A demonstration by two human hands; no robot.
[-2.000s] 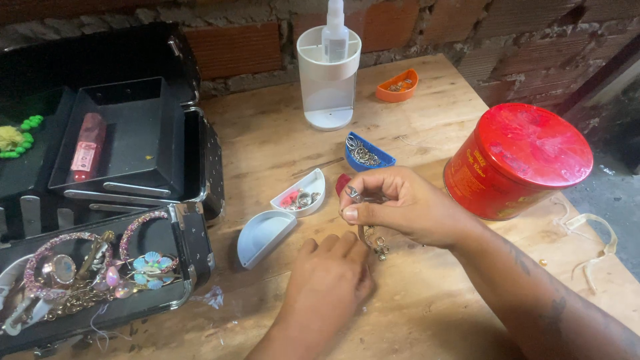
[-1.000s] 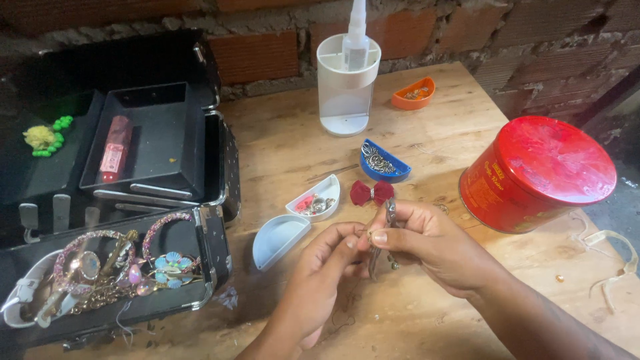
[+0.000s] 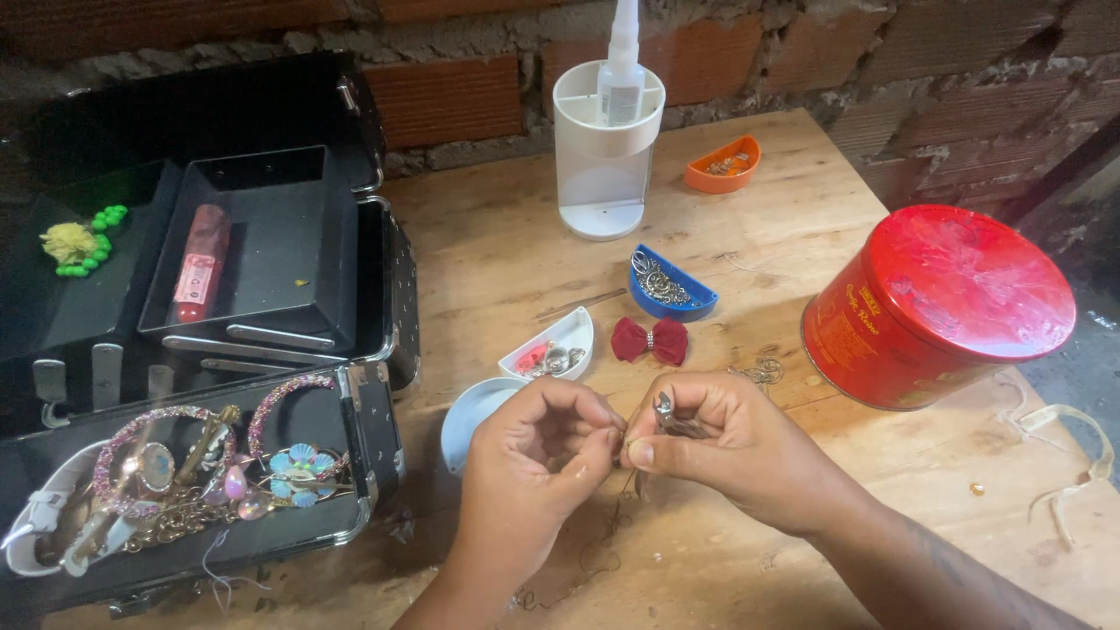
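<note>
My left hand and my right hand meet at the fingertips over the wooden table. Between them they pinch a small piece at the end of a thin chain, which hangs down and trails on the tabletop. A small metal piece, its kind unclear, is also in my right hand. Just beyond lies a dark red fabric bow. Left of the bow are a white half-round tray with metal findings and a pale blue one. A blue tray holds chain.
At left stands an open black case with bracelets, chains and a beaded piece. A white holder with a bottle and an orange tray are at the back. A red tin and a pale strap are at right.
My right hand has come down from above my left hand, and the fingertips of both now meet. The red bow, mostly hidden behind my right hand at first, now shows fully.
</note>
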